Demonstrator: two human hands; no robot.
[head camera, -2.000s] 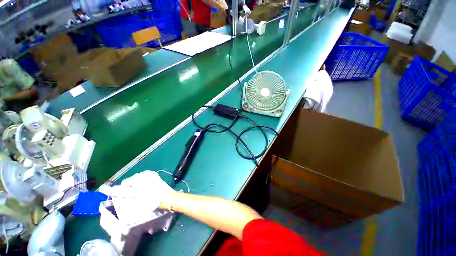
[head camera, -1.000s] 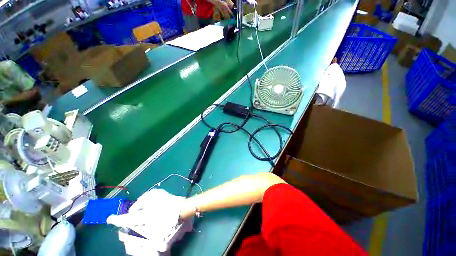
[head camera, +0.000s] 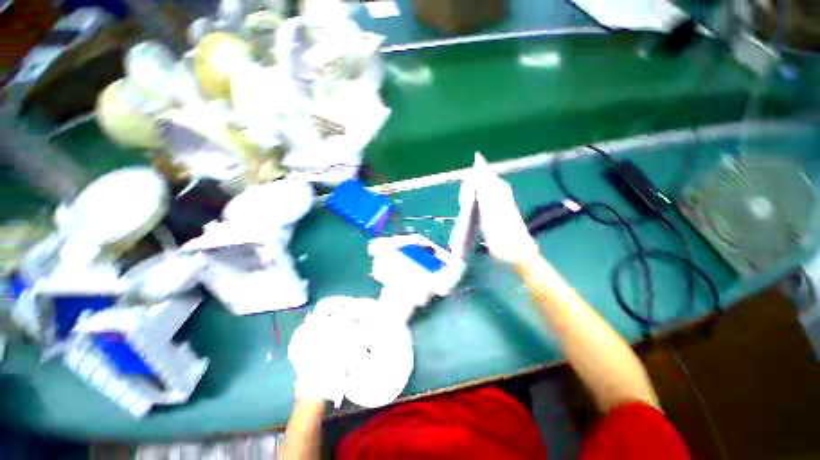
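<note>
A white lamp housing with blue showing inside lies on the bench before me, a round white lamp head at its near end. My gloved left hand grips the lamp head; glove and plastic blur together. My gloved right hand is raised just right of the housing, with a thin white plate against its palm side, seen nearly edge-on. A blue battery pack lies behind the housing. The black screwdriver lies right of my right hand, partly hidden by it.
White and cream lamp units are piled at the back left. Opened housings with blue inside lie at the left. A black adapter with coiled cord and a blurred fan are at the right. A carton stands below the bench's right edge.
The view has swung left and down. My left hand now shows on the lamp head. My right hand has moved off the housing with the plate, and blue shows inside the housing.
</note>
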